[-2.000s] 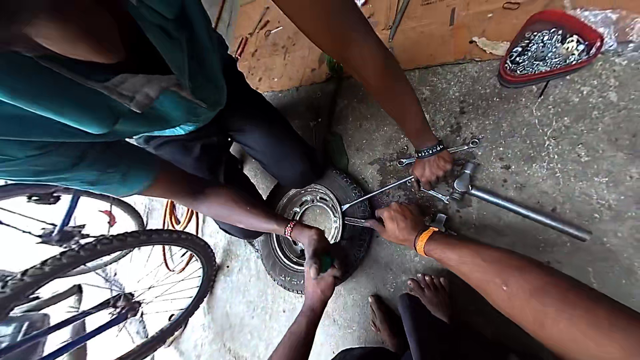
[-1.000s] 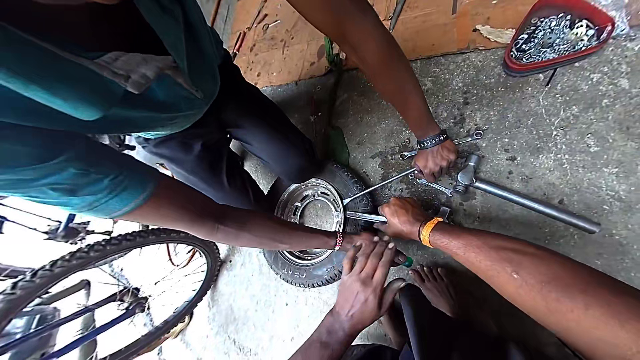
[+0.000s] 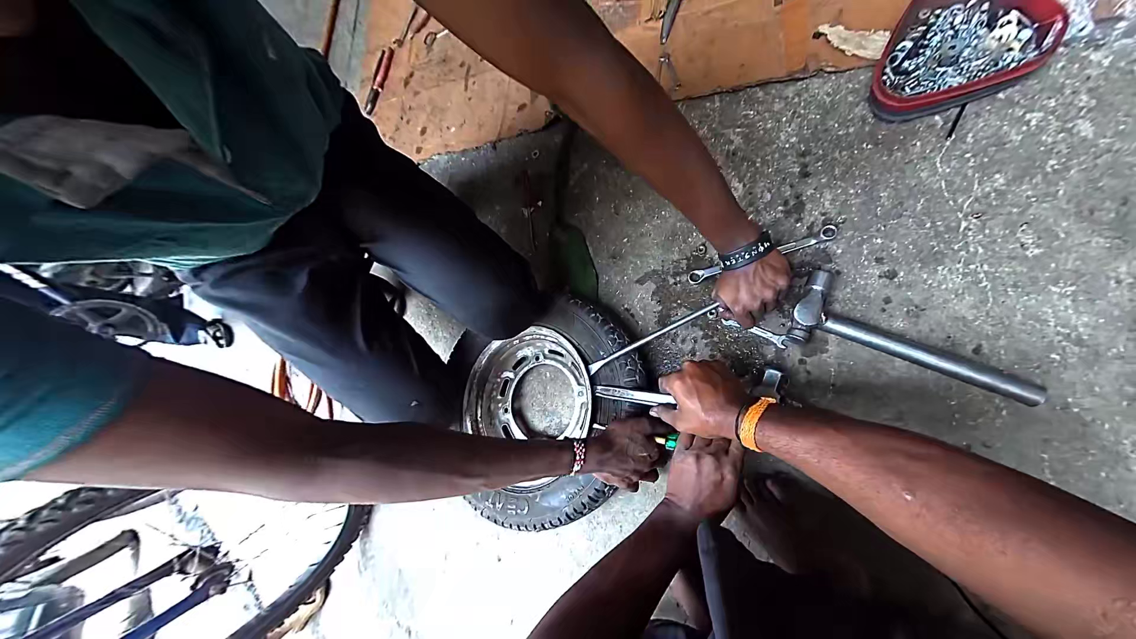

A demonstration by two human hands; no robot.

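Observation:
A small tyre (image 3: 555, 504) lies flat on the concrete round a metal wheel rim (image 3: 486, 390). My right hand (image 3: 706, 397), with an orange wristband, grips a steel lever (image 3: 626, 394) whose far end is at the rim's edge. Just below it, my left hand (image 3: 704, 475) is closed round a green-handled tool (image 3: 670, 441). A co-worker's hand (image 3: 626, 453) is beside that tool, close to my left hand. The co-worker's other hand (image 3: 754, 286) holds a thin metal rod (image 3: 655, 337) reaching the rim; its handle is hidden.
A hammer (image 3: 932, 355) with a tubular metal handle lies on the right, near a ring spanner (image 3: 808, 241) and an open-ended spanner (image 3: 768, 335). A red tray (image 3: 972, 90) of small metal parts stands at upper right. A bicycle wheel (image 3: 342, 541) is at lower left.
My left hand, spread open over the co-worker's wrist one second ago, is now closed round the green-handled tool. The camera view has moved closer. My right hand keeps its grip.

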